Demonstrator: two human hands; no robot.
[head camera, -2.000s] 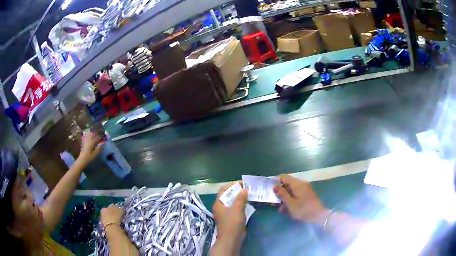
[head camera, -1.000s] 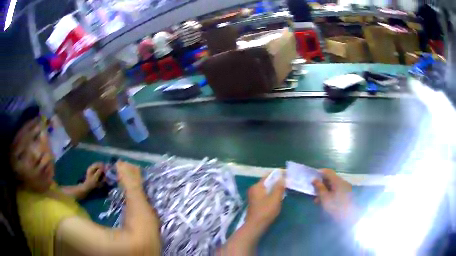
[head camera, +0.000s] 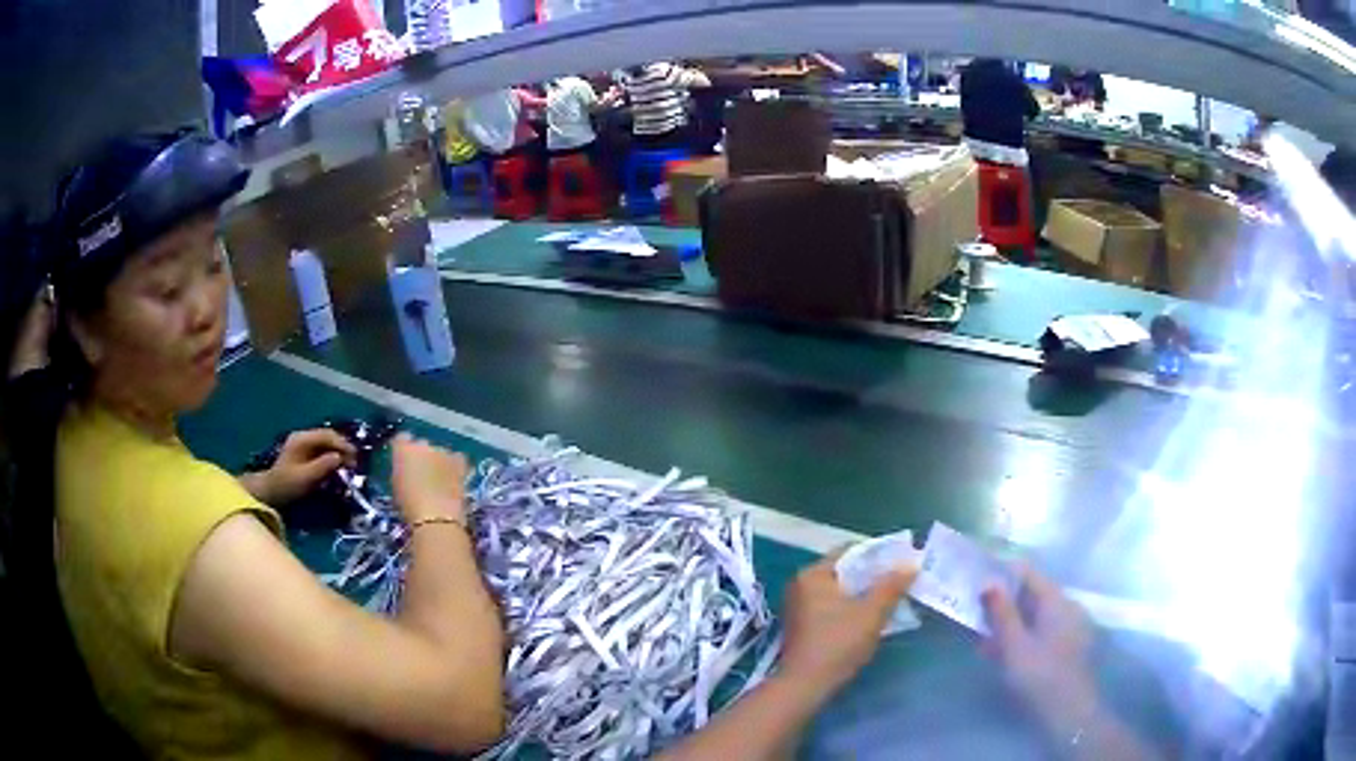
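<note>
My left hand (head camera: 836, 617) is bare and holds small white folded papers (head camera: 877, 561) between thumb and fingers, over the green bench near the belt's pale edge. My right hand (head camera: 1041, 636) holds another printed white leaflet (head camera: 955, 577) by its right end. The leaflet's left end lies close to my left fingertips; whether it touches them I cannot tell. The right hand is slightly blurred by glare.
A tangled heap of silver-white strips (head camera: 625, 595) lies left of my hands. A person in yellow (head camera: 194, 580) works beside it at dark small parts. Two retail boxes (head camera: 423, 318) stand on the belt (head camera: 625, 390). A brown carton (head camera: 803, 245) is across it. Glare fills the right.
The view has turned left, so my hands and the heap show further right. The neighbour's hand has left the retail box and is now at the dark parts. My hands still hold the papers.
</note>
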